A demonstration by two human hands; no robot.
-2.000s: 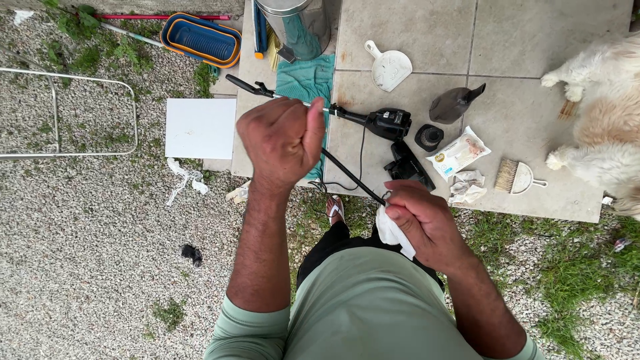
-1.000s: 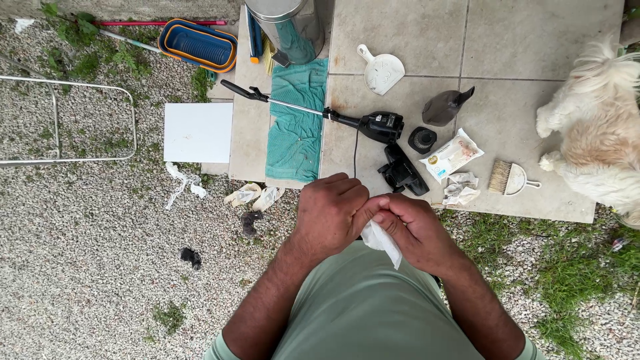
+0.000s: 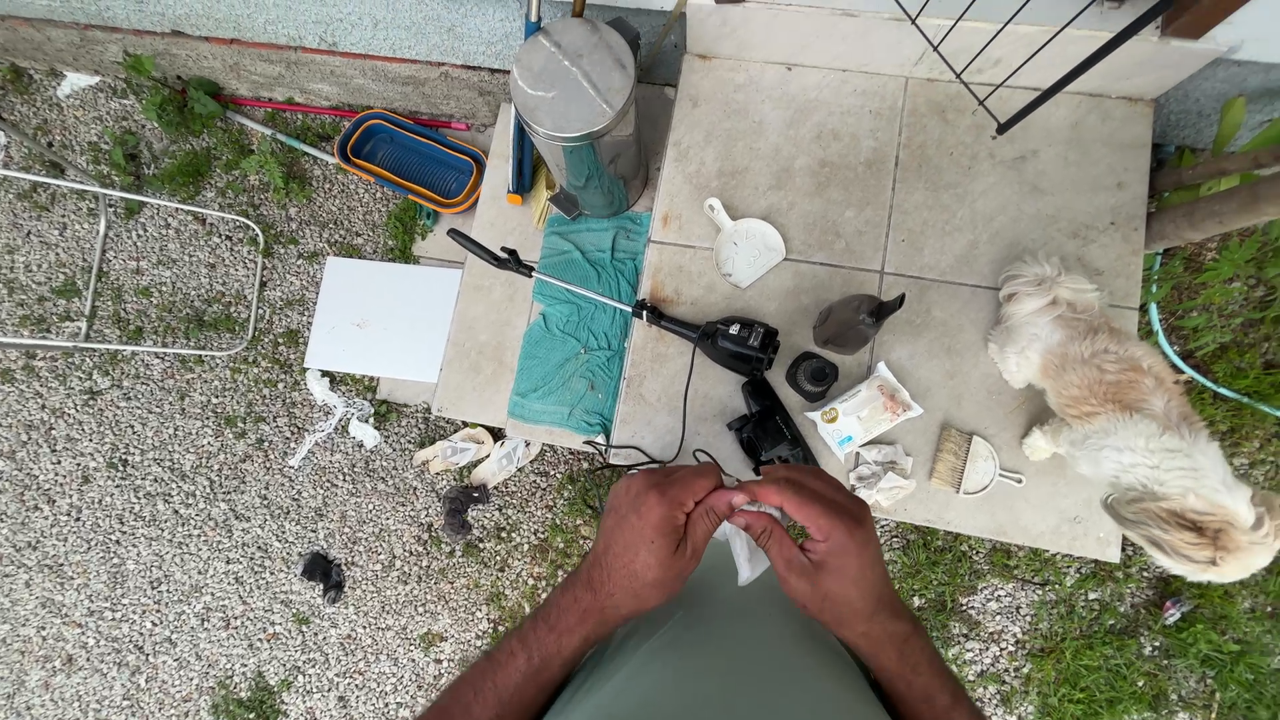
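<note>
My left hand [image 3: 655, 540] is closed, its thumb tip meeting the right hand's fingers; its grip on the black power cord [image 3: 686, 410] is mostly hidden. My right hand [image 3: 825, 545] pinches a crumpled white wipe [image 3: 742, 550], which hangs below the fingers. From behind both hands the cord runs up to a black stick vacuum cleaner [image 3: 738, 343], whose metal tube lies across a teal towel [image 3: 575, 350]. Beyond my hands lie its black floor head [image 3: 768, 425], a round black filter part [image 3: 811, 376], a dark translucent dust cup [image 3: 850, 322] and a pack of wipes [image 3: 864, 410].
A dog [image 3: 1130, 400] lies at the right of the tiled landing. Near it are a brush with a white handle [image 3: 975, 465], a white dustpan [image 3: 748, 250] and used wipes [image 3: 882, 474]. A metal bin [image 3: 580, 90], blue bucket [image 3: 412, 160], flip-flops [image 3: 505, 460] and white board [image 3: 383, 318] stand or lie leftward.
Two seconds ago my hands were apart with the dark cord stretched between them; the left has come down beside the right. The view has shifted to show more of the landing.
</note>
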